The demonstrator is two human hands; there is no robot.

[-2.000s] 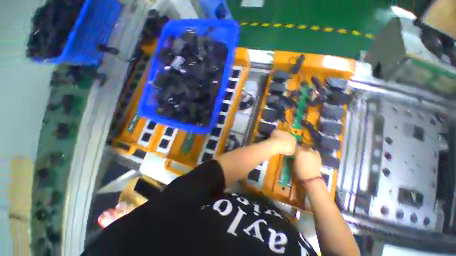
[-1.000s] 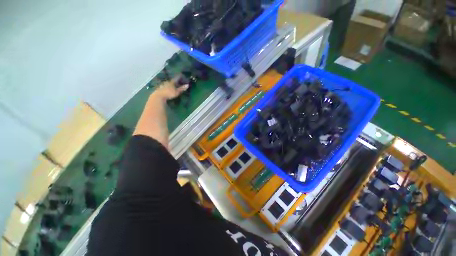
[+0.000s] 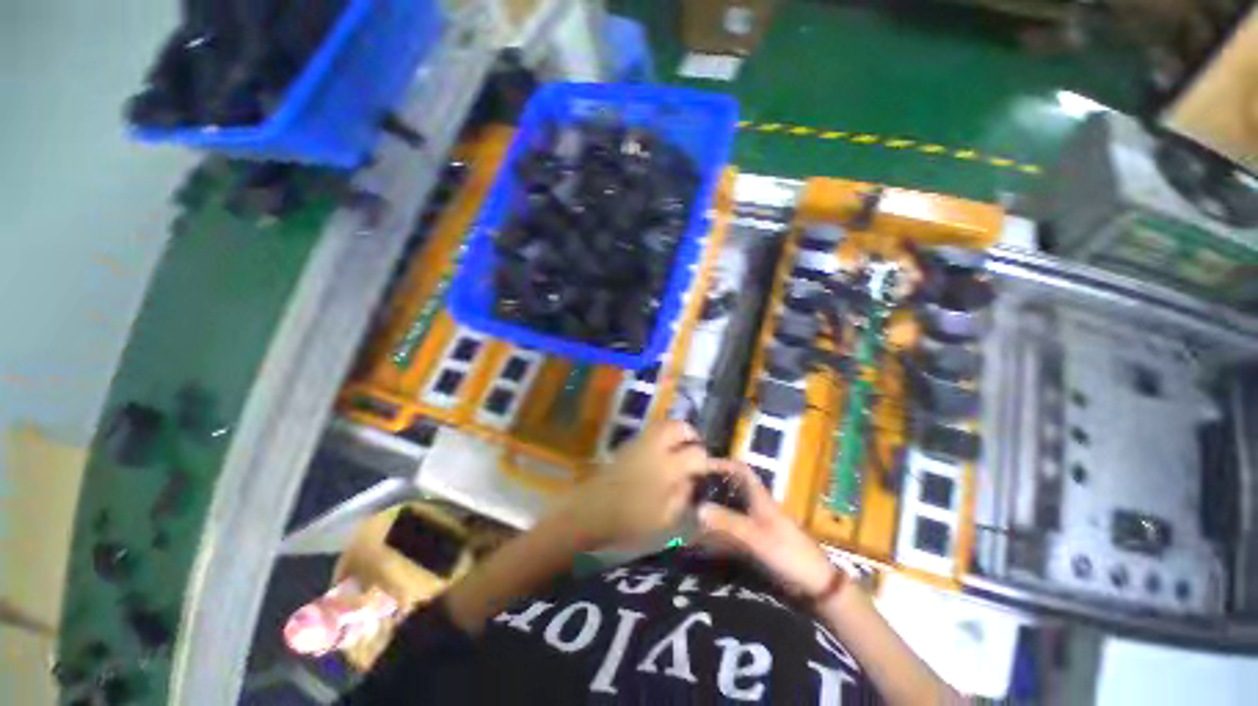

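My left hand (image 3: 642,483) and my right hand (image 3: 766,531) are together in front of my chest, at the near edge of the trays. Between them they hold a small black power adapter (image 3: 715,488), partly hidden by the fingers and blurred. The orange test tray (image 3: 883,531) lies just beyond, to the right. Black adapters (image 3: 949,361) fill its far slots on both sides, and nearer slots show bare. Thin cords run towards the green connector board (image 3: 854,441) down its centre.
A blue basket (image 3: 476,297) heaped with adapters rests over the left trays. Another blue basket (image 3: 324,104) stands by the green belt (image 3: 207,331), which carries loose adapters. A perforated metal plate (image 3: 1104,455) is on the right. A dark phone (image 3: 425,541) lies near my left arm.
My left hand has come back from the green belt and now meets my right hand, with an adapter between them. The view has swung back to the right over the trays.
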